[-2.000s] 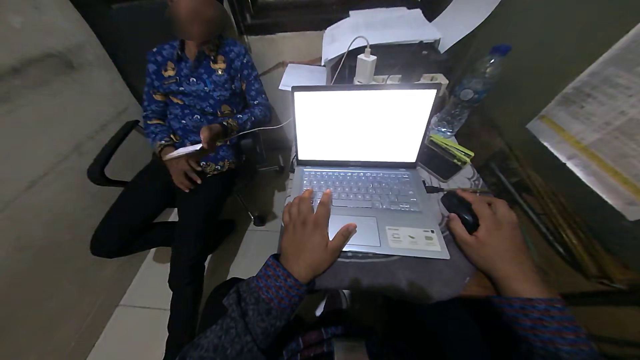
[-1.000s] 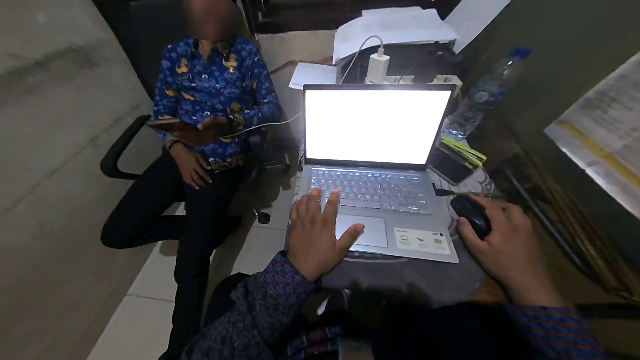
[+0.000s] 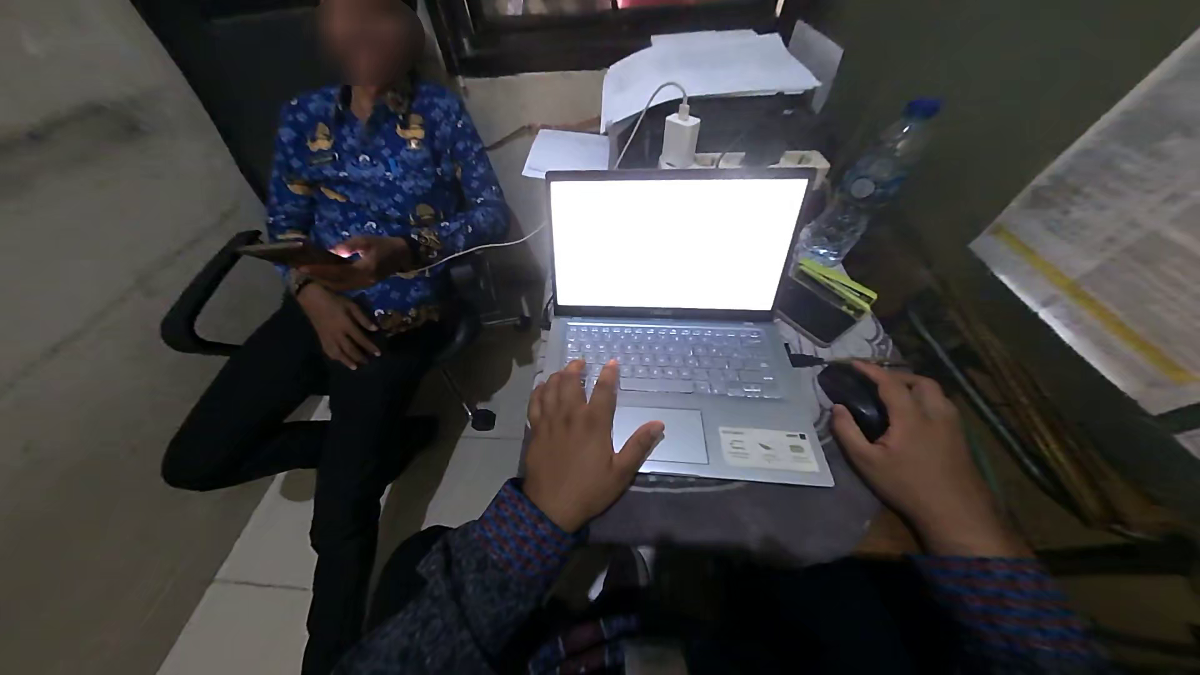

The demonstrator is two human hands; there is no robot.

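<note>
An open silver laptop (image 3: 722, 412) stands on a small table, its screen (image 3: 677, 244) glowing plain white. My left hand (image 3: 583, 445) rests palm down over the left part of the keyboard (image 3: 675, 361) and the palm rest, fingers spread, thumb beside the touchpad (image 3: 670, 436). Right of the laptop, my right hand (image 3: 905, 441) is curved around a black computer mouse (image 3: 853, 401). A cable plug sits at the laptop's right side, near the mouse. Beyond it lies a dark phone-like object (image 3: 817, 314) with yellow-green strips (image 3: 837, 284) on top.
A plastic bottle (image 3: 867, 187) with a blue cap stands behind the phone-like object. A white charger (image 3: 681, 136) is plugged in behind the screen, near papers (image 3: 712, 70). At left, a seated person (image 3: 384, 187) holds a phone-like device. Printed sheets (image 3: 1106, 234) hang at right.
The seated person's device has gone from a pale shape held low to a dark one held higher. My hands keep their places on the laptop and mouse.
</note>
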